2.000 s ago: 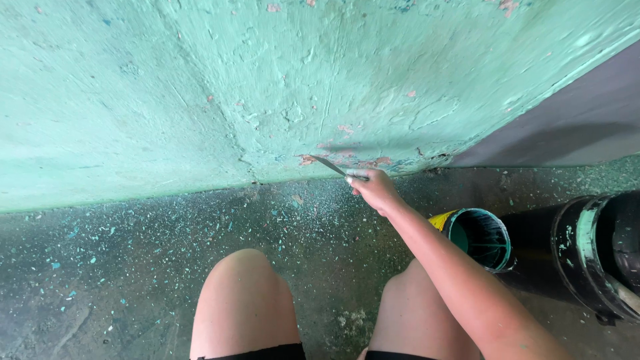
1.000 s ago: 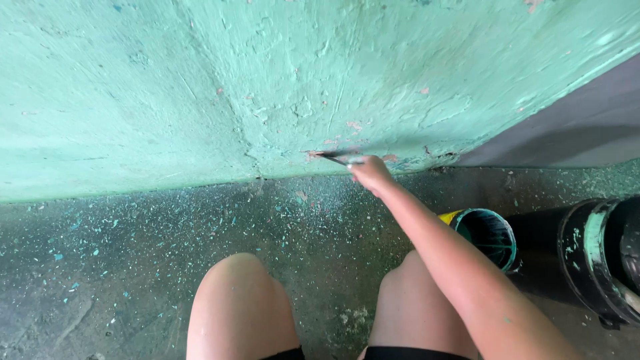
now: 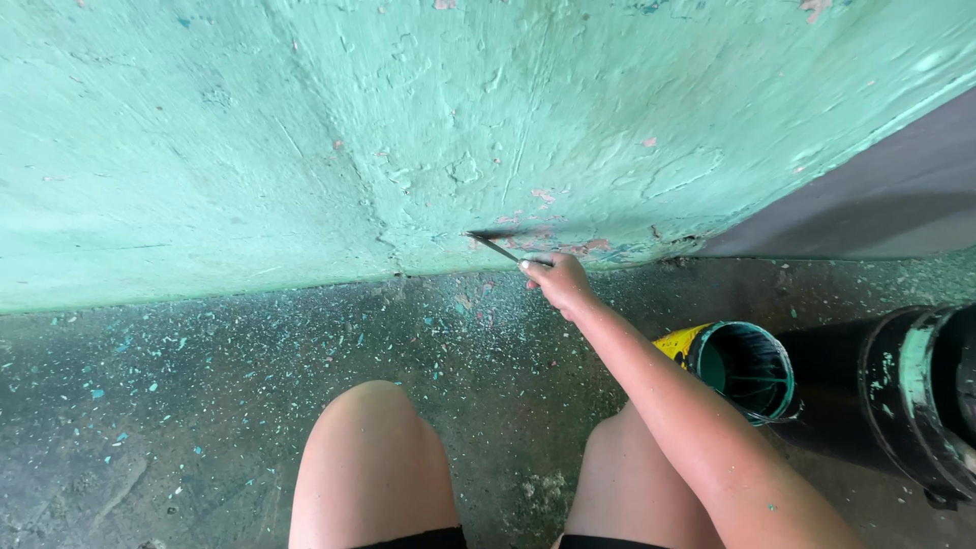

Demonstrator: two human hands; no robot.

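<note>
My right hand (image 3: 560,282) is closed around the handle of a scraper (image 3: 496,248), whose thin blade points up and left. The blade's tip meets the low part of the green painted wall (image 3: 427,137), just left of pinkish patches (image 3: 587,247) where the paint has come off. Around them the paint is rough, with raised edges and small chips. Most of the scraper's handle is hidden in my fingers. My left hand is out of view.
Paint flakes cover the dark concrete floor (image 3: 252,381). Right of my forearm stands a yellow paint can (image 3: 686,343) with green paint inside, beside a large black bucket (image 3: 831,381) with green smears. A grey wall section (image 3: 862,191) is at the right. My bare knees are below.
My right hand keeps hold of the scraper, whose blade shows at slightly different angles against the same low stretch of wall.
</note>
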